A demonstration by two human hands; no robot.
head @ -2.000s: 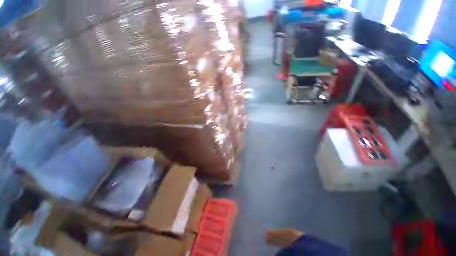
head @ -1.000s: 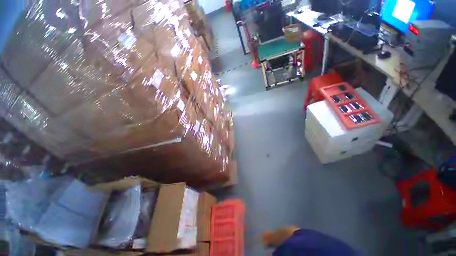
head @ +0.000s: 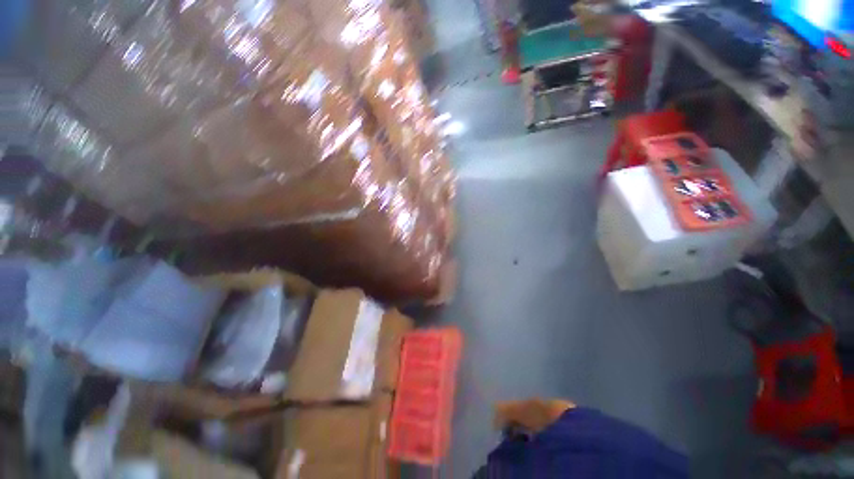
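My right hand [head: 532,413] shows small and blurred at the bottom centre, beyond a dark blue sleeve. I cannot tell whether it holds anything. My left hand is not in view. Nearest on the left are open cartons [head: 323,341] with raised flaps, one with cloudy clear plastic [head: 245,337] inside. Pale blue-white plastic or sheets [head: 154,323] lie over the cartons beside it. A red divided tray [head: 426,395] lies along the cartons' right side. My hand is apart from the tray, to its right.
Film-wrapped cartons [head: 281,140] stand stacked at upper left. Grey floor [head: 524,299] runs ahead. On the right are a white box [head: 646,239] bearing a red tray of dark items [head: 698,182], red stools [head: 796,379] and a long desk [head: 740,84]. A green-topped cart [head: 566,47] stands ahead.
The view has shifted; since one second ago the cartons and red tray sit higher in the picture, and more of the near cartons shows. My right hand remains at the bottom centre.
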